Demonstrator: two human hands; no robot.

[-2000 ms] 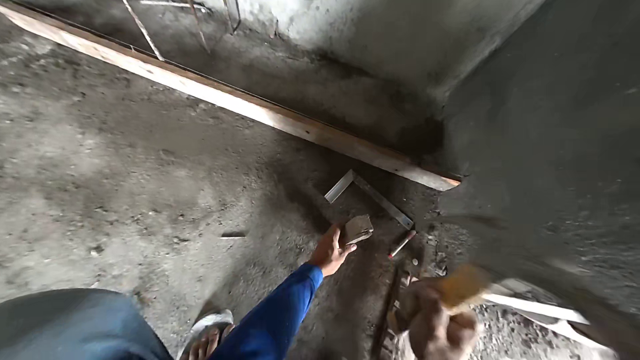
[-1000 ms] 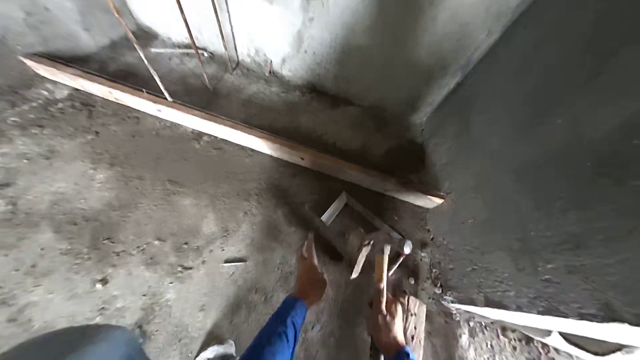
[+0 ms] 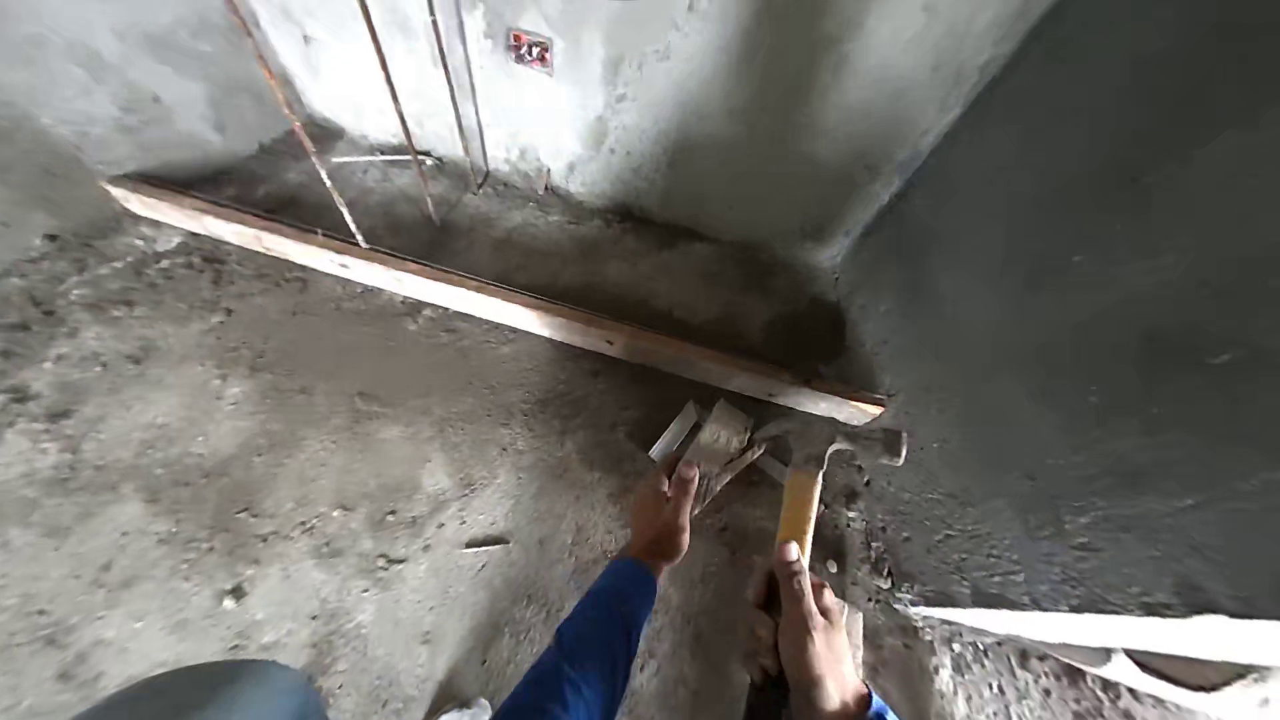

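My right hand (image 3: 815, 640) grips the yellow handle of a claw hammer (image 3: 800, 510); its metal head lies close to the right end of a long wooden board (image 3: 500, 305). My left hand (image 3: 662, 520) holds a short wooden block (image 3: 720, 435), tilted just below that board. A thin wood piece (image 3: 728, 480) slants between the block and the hammer; whether my left hand holds it too, I cannot tell. Partly hidden behind the block is a metal square (image 3: 674, 431) on the floor. The long board stands on edge across the floor, its right end by the dark wall.
Rusty steel bars (image 3: 300, 130) rise behind the board on the left. A red wall box (image 3: 530, 50) is set in the plastered wall. At the right, the dark wall (image 3: 1080, 350) meets the rough floor, with a white strip (image 3: 1100, 632) along its lower edge. A small chip (image 3: 486, 544) lies on the floor.
The hammer, upright in my right hand a second ago, now has its head up near the board's right end. My left hand, open then, has closed on a wooden block.
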